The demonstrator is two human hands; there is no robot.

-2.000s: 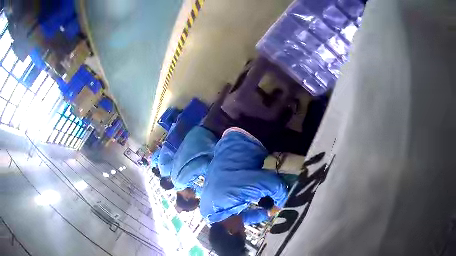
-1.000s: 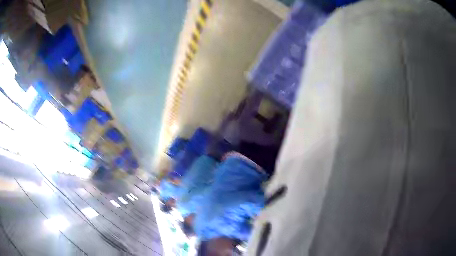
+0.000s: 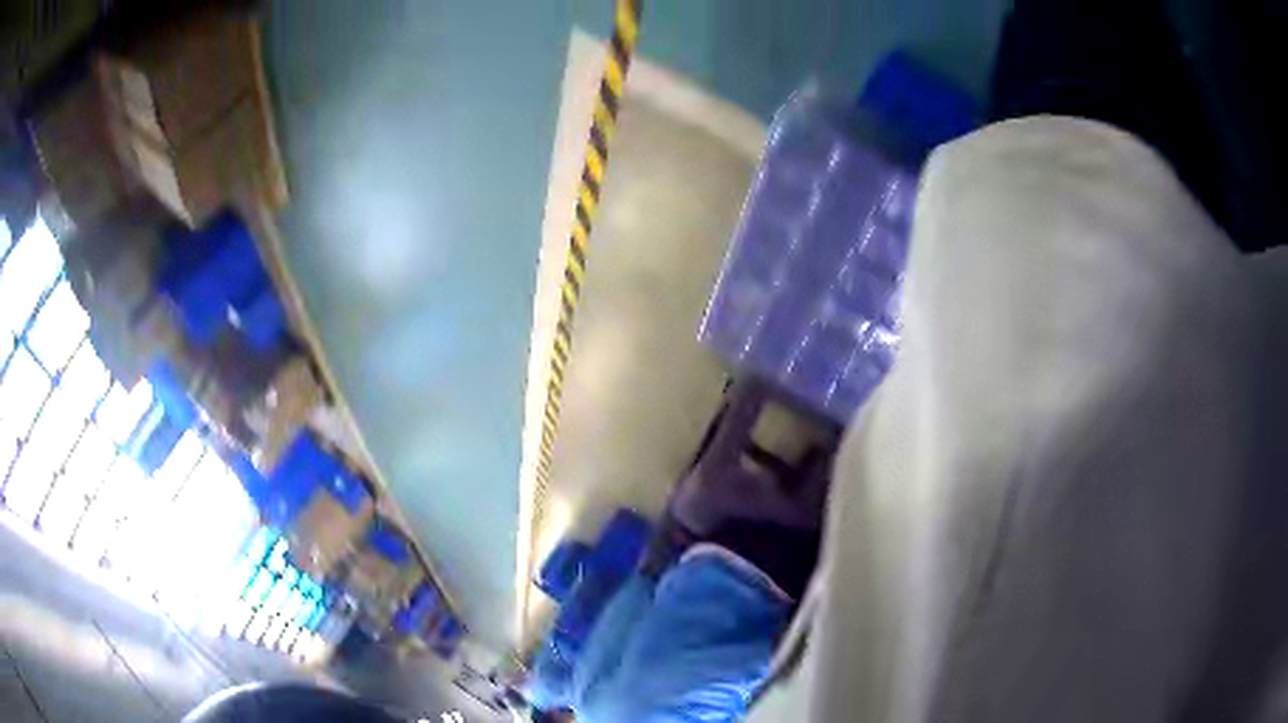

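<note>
Neither of my hands is in view. A large pale cloth, perhaps a garment, fills the right side and hides what lies behind it. Just left of it is a pale purple, shiny tray or stack of trays with a grid of pockets. A dark purple-brown stool shows below the tray, partly covered by the cloth. The view is tilted and somewhat blurred.
A person in a light blue smock is at the bottom centre. Yellow-black floor tape runs beside the blue-green floor. Brown cartons and blue totes line the left. A blue tote is beyond the tray.
The view has shifted, so the tray, stool and smocked person sit lower in the picture. The line and the people farther along it have mostly left view. The cloth's black marks no longer show.
</note>
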